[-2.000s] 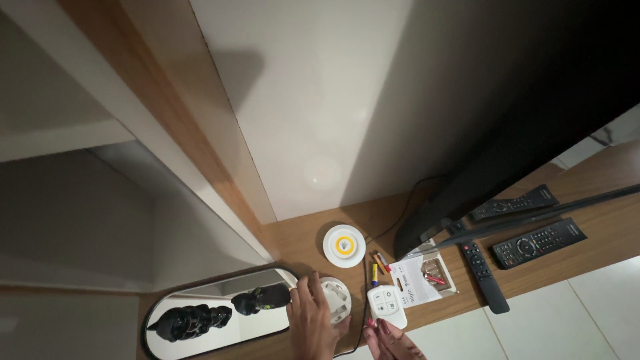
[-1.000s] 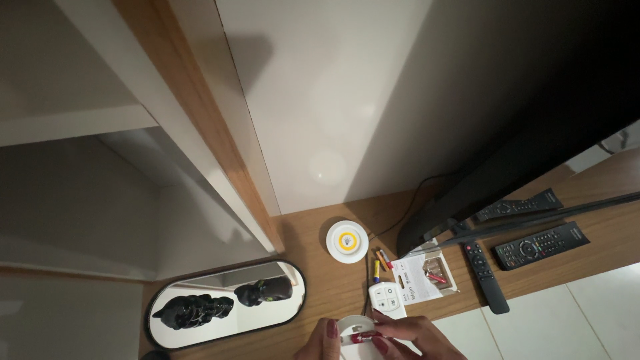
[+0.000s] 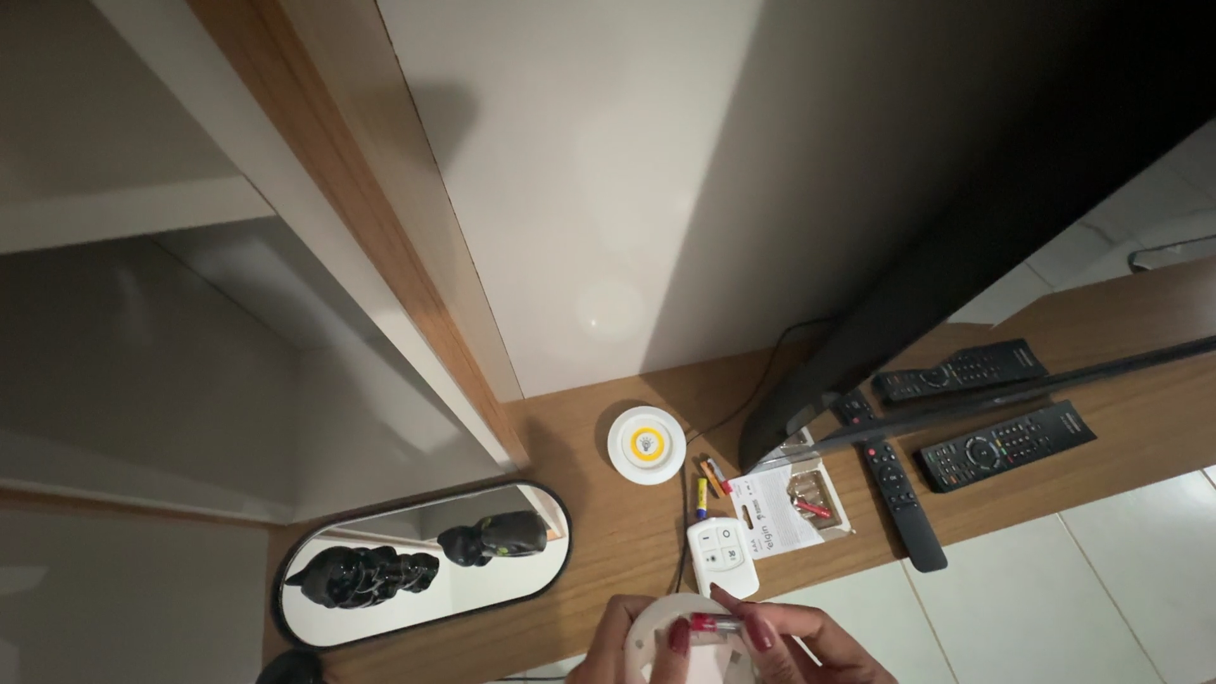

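Observation:
My left hand grips a round white plastic puck light at the bottom edge, its battery side facing up. My right hand holds a red and silver AAA battery at the light's battery compartment, my left thumb touching its red end. Just above my hands lies a white remote control with several buttons. Loose batteries lie above it, beside an opened battery blister pack that has red batteries inside. Another round white light with a yellow ring rests on the wooden shelf.
An oval black-rimmed mirror tray with a glossy black figurine is at the left. The black television leans in from the right, with black remote controls in front. A dark cable crosses the wooden shelf; tiled floor lies beyond its edge.
The light was on the shelf by the mirror tray two seconds ago; both hands now hold it up nearer the camera. The red battery appears at its compartment.

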